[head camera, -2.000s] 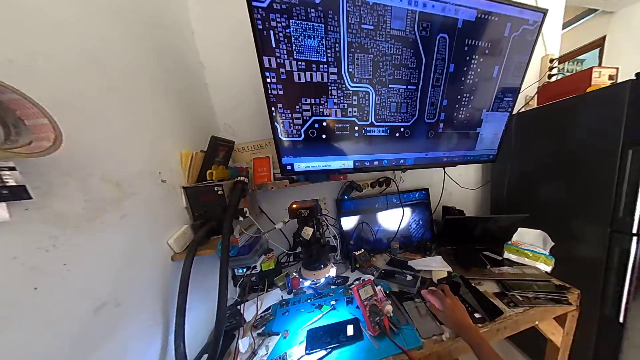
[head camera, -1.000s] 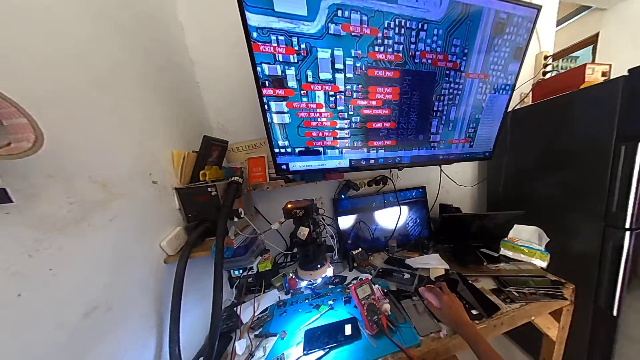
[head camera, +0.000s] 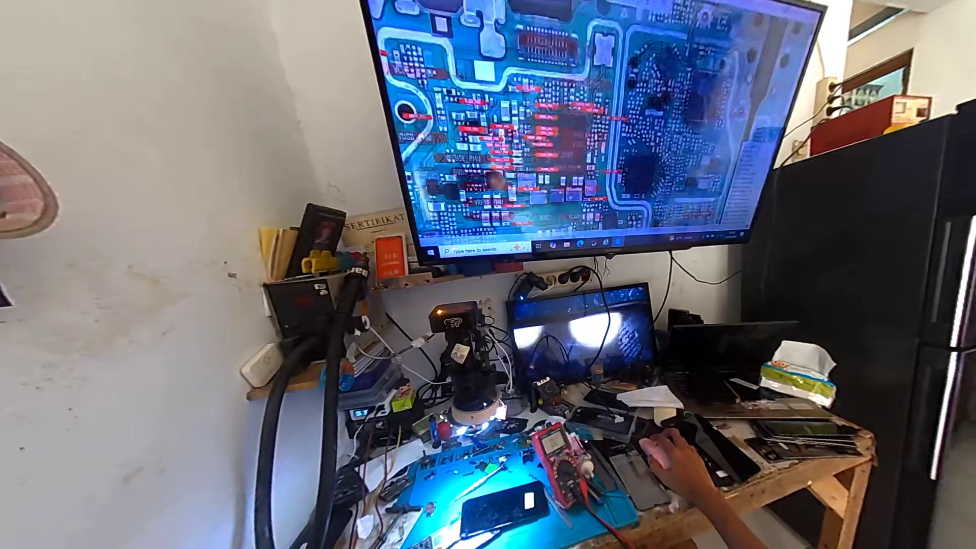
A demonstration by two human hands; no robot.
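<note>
My right hand (head camera: 677,462) rests on a pink computer mouse (head camera: 655,453) at the right of the cluttered bench, over a grey flat panel (head camera: 639,480). To its left lies a red digital multimeter (head camera: 563,462) with a red test lead. A black smartphone (head camera: 505,509) lies on the lit blue work mat (head camera: 450,488), below a microscope (head camera: 471,374). A large wall-mounted screen (head camera: 587,130) shows a circuit board with red labels. A smaller monitor (head camera: 583,333) stands behind the bench. My left hand is not in view.
Thick black hoses (head camera: 333,396) hang at the left from a black box (head camera: 303,307). An open laptop (head camera: 724,351), a tissue pack (head camera: 798,374) and stacked phone parts (head camera: 804,440) occupy the right side. A black refrigerator (head camera: 854,252) stands beyond the wooden bench edge (head camera: 793,479).
The large screen went from a dark board layout to a close board photo with red labels, and now shows a wider part of that board. My right hand stays on the mouse.
</note>
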